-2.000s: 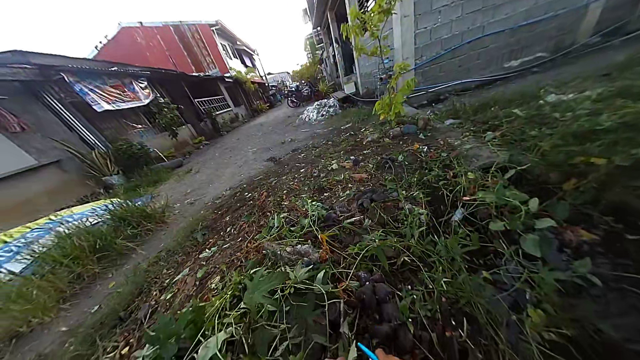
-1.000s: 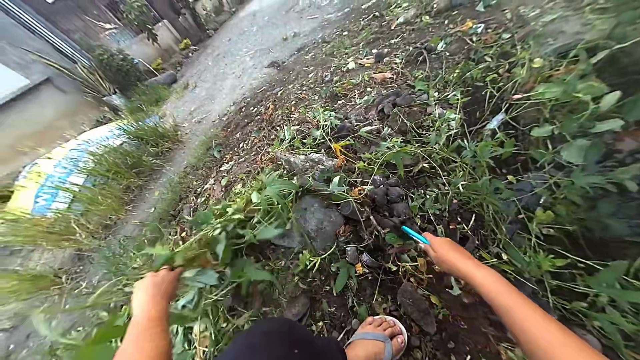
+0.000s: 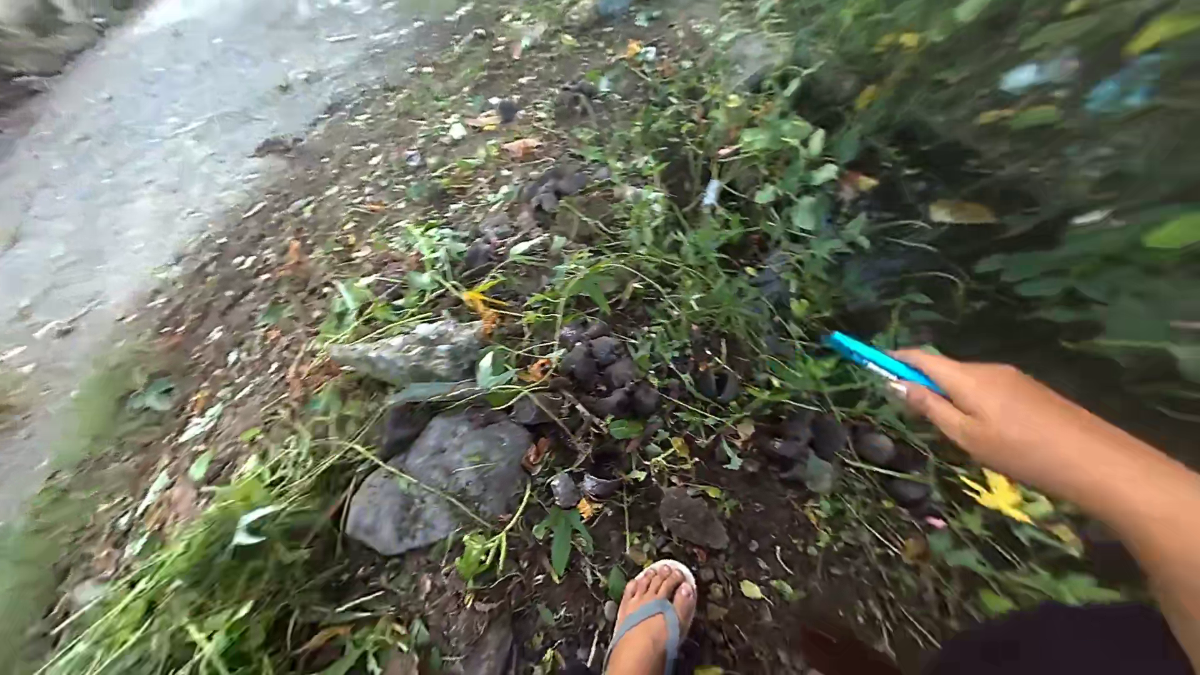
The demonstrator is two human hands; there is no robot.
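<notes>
My right hand (image 3: 947, 389) is closed around a bright blue handle (image 3: 881, 361) at the right; whatever the handle belongs to cannot be made out. Below and left of this hand, green vines (image 3: 694, 281) trail over dark soil. A cluster of dark round lumps (image 3: 609, 370) lies among them near the middle. Pulled-looking green stems and leaves (image 3: 234, 553) are heaped at the lower left. My left hand is outside the view.
Large grey rocks (image 3: 459, 469) and a paler stone (image 3: 412, 352) lie left of centre. My foot in a flip-flop (image 3: 656, 614) stands at the bottom. A grey path (image 3: 141, 169) runs along the upper left, and denser leaves (image 3: 1106, 281) grow at the right.
My left hand, over the greenery at lower left one second ago, has left the view. My right hand still holds the blue handle. The view has tilted down since the earliest frame.
</notes>
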